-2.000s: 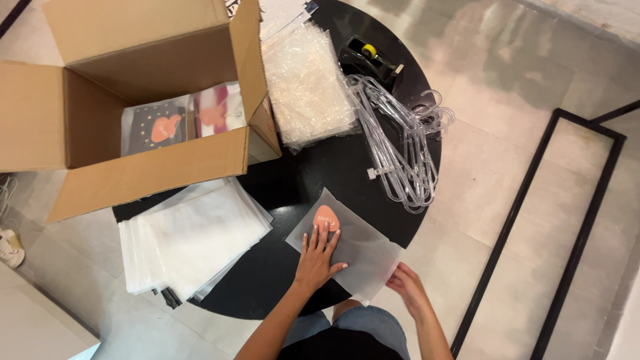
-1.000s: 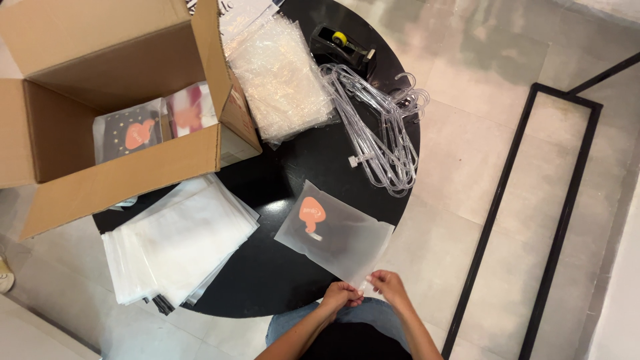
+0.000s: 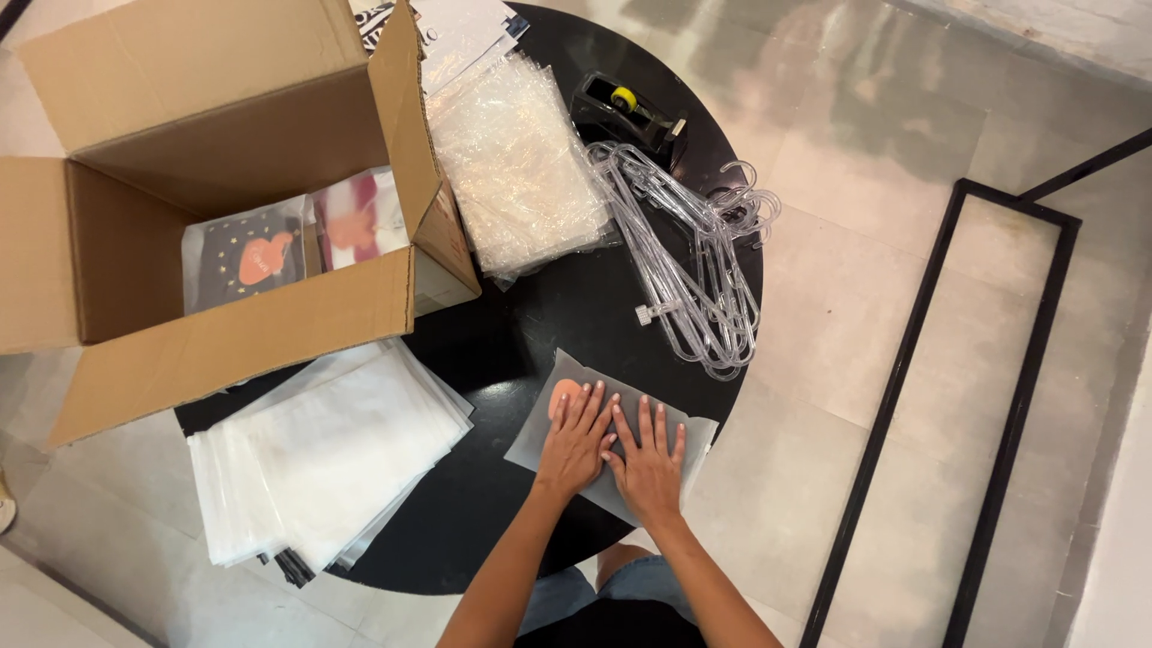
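Note:
A frosted plastic bag (image 3: 697, 450) with an orange printed shape lies flat near the front edge of the round black table (image 3: 432, 531). My left hand (image 3: 576, 441) rests palm down on its left half and partly covers the orange shape. Beside it, my right hand (image 3: 650, 459) lies flat on the right half, fingers apart. Neither hand grasps anything. What is inside the bag is mostly hidden by my hands and the cloudy plastic.
A cardboard box (image 3: 243, 337) with packed bags (image 3: 247, 247) stands at the left. Near it are a stack of white plastic bags (image 3: 351, 441) and clear plastic sleeves (image 3: 522, 171). Clear plastic hangers (image 3: 693, 279) and a tape dispenser (image 3: 625, 112) lie at the right. A black metal frame (image 3: 900, 387) stands beyond.
One second ago both hands pinched the bag's near right edge; now they have let go and lie flat on the bag, over its middle.

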